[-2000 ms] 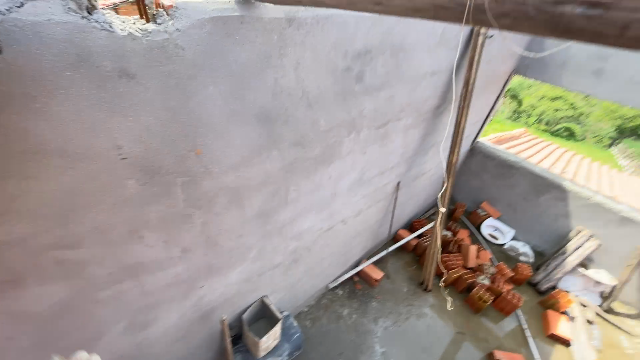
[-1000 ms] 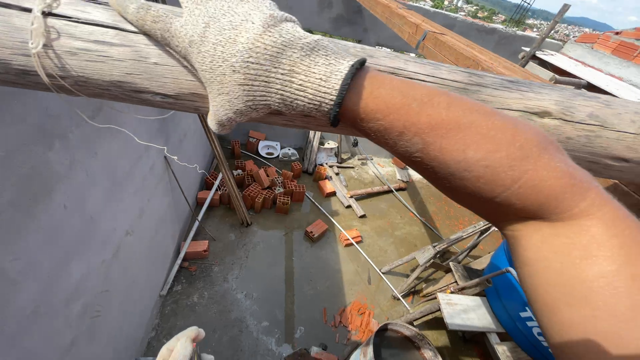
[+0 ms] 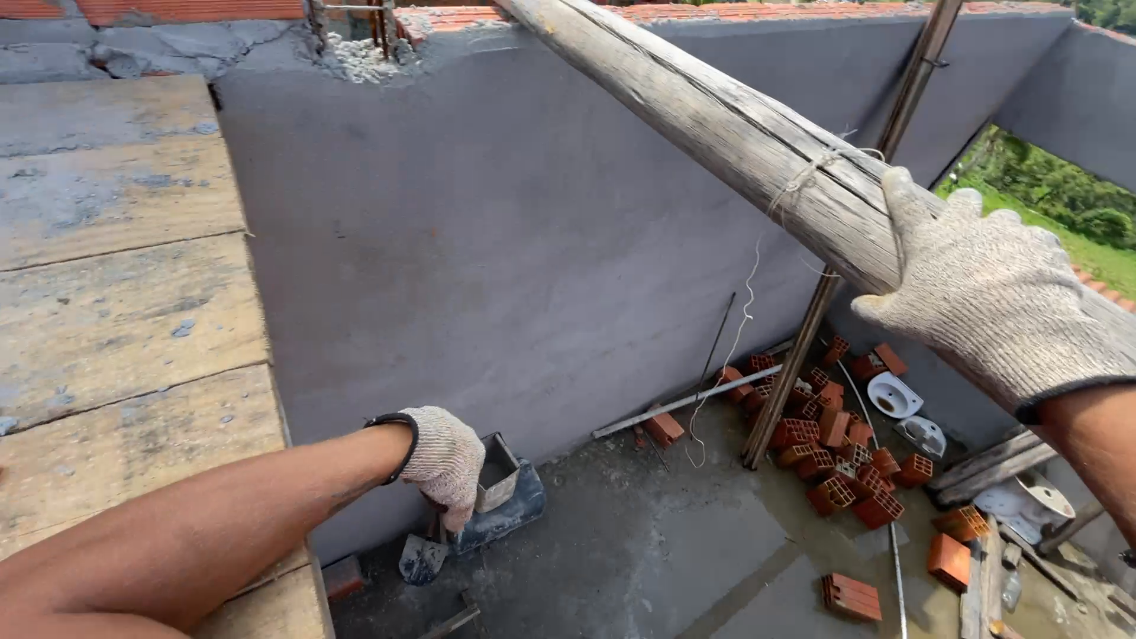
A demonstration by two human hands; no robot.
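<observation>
My right hand [image 3: 994, 293], in a knitted glove with a dark cuff, grips the weathered wooden pole [image 3: 710, 133] at the right, fingers over its top and thumb on the near side. Thin twine [image 3: 803, 173] is tied round the pole beside that hand and dangles below. My left hand [image 3: 446, 461], also gloved, reaches down past the plank platform, fingers curled downward and partly hidden. Behind it in the view are a square mortar-stained box [image 3: 497, 475] and a dark-bladed tool [image 3: 422, 559]; whether the hand touches the tool cannot be told.
Wooden planks [image 3: 133, 319] form a raised edge at the left. A plastered wall [image 3: 532, 248] runs behind. A slim upright post [image 3: 799, 373] stands near the wall. On the wet floor well below lie hollow clay bricks [image 3: 834, 426], a white basin [image 3: 894, 395] and boards [image 3: 981, 577].
The view has swung left since one second ago, bringing the planks into sight. My right hand is on the pole in both frames. My left hand and forearm now show much more fully.
</observation>
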